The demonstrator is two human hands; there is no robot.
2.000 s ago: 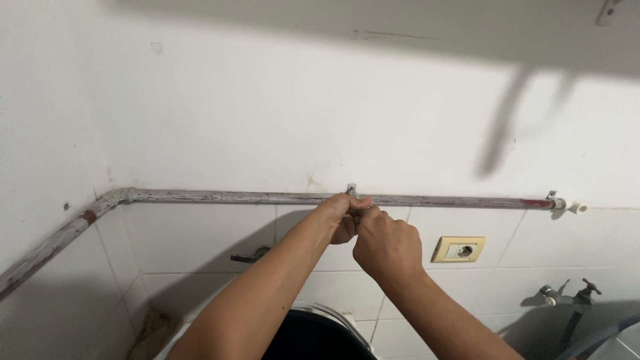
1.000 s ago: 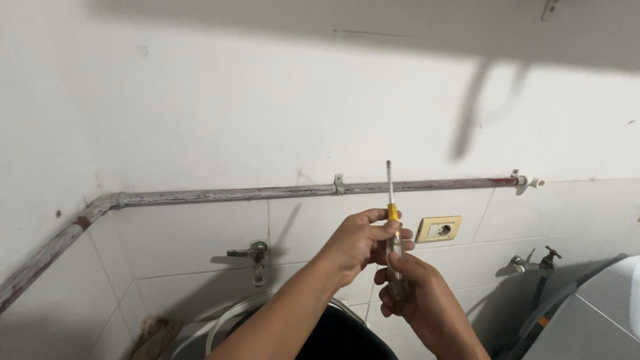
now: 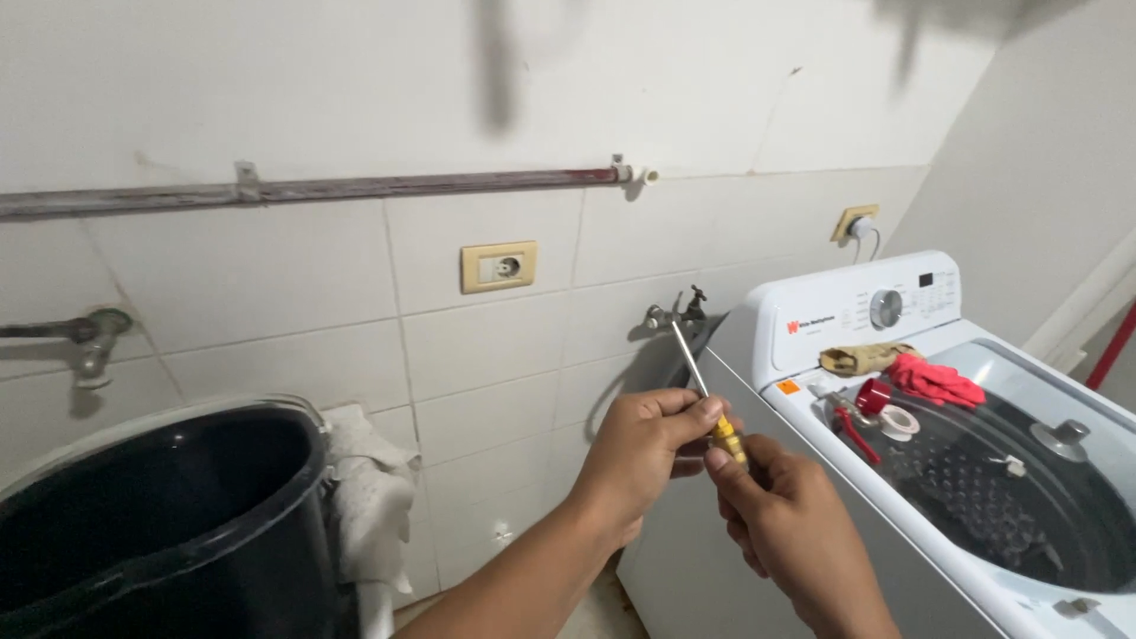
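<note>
A screwdriver (image 3: 690, 359) with a metal shaft and a yellow, partly clear handle points up and to the left between my hands. The thumb and fingers of my left hand (image 3: 643, 444) pinch it where shaft and handle meet. Around the lower part of the handle are the fingers of my right hand (image 3: 781, 510), which hide its end. Beyond the hands, a weathered pipe (image 3: 426, 185) runs along the wall, held by a metal clamp (image 3: 247, 181) and by another clamp (image 3: 619, 163) near its white end fitting (image 3: 646, 176).
A washing machine (image 3: 790, 448) stands at right, with pink gloves (image 3: 936, 380), a red-handled valve (image 3: 854, 426) and a roll of white tape (image 3: 899, 423) on its lid. A dark tub (image 3: 311, 532) is at left. Wall taps (image 3: 96, 342) (image 3: 688, 311) and a socket (image 3: 499, 267) stick out.
My hands were together at the middle clamp of the pipe; they have come away from it with the screwdriver. The view has swung right, bringing the washing machine into sight.
</note>
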